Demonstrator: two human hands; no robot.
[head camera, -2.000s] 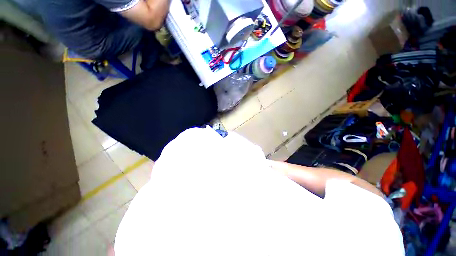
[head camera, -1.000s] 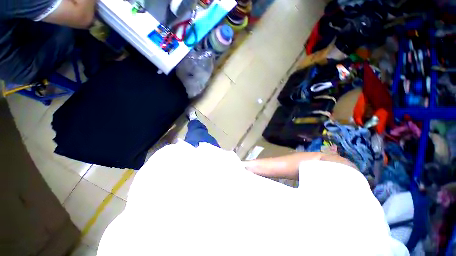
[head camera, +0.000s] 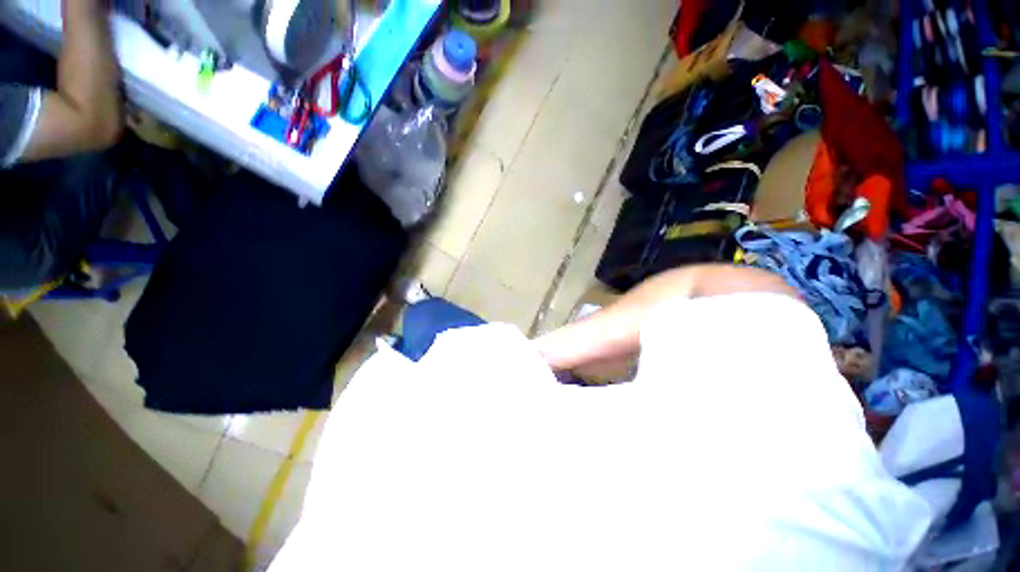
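A large matt black fabric stack (head camera: 263, 296) with uneven edges lies low in front of me, beside the corner of the white machine table (head camera: 241, 140). My white shirt fills the lower middle of the view. My right forearm shows bare and bent inward at the waist, but my right hand is hidden behind the shirt. My left hand is not in view. Red-handled scissors (head camera: 327, 89) and small tools lie on a blue tray (head camera: 274, 121) at the table corner.
A seated person's arm (head camera: 84, 95) is at upper left. A clear plastic bag (head camera: 405, 162) hangs at the table end beside thread cones (head camera: 451, 65). A cardboard box (head camera: 101, 458) stands lower left. Heaped fabric (head camera: 805, 263) and a blue rack (head camera: 951, 173) are right.
The view has shifted, so the table and seated person now sit further left and the blue rack shows more. My right forearm is raised slightly. The black stack looks unchanged.
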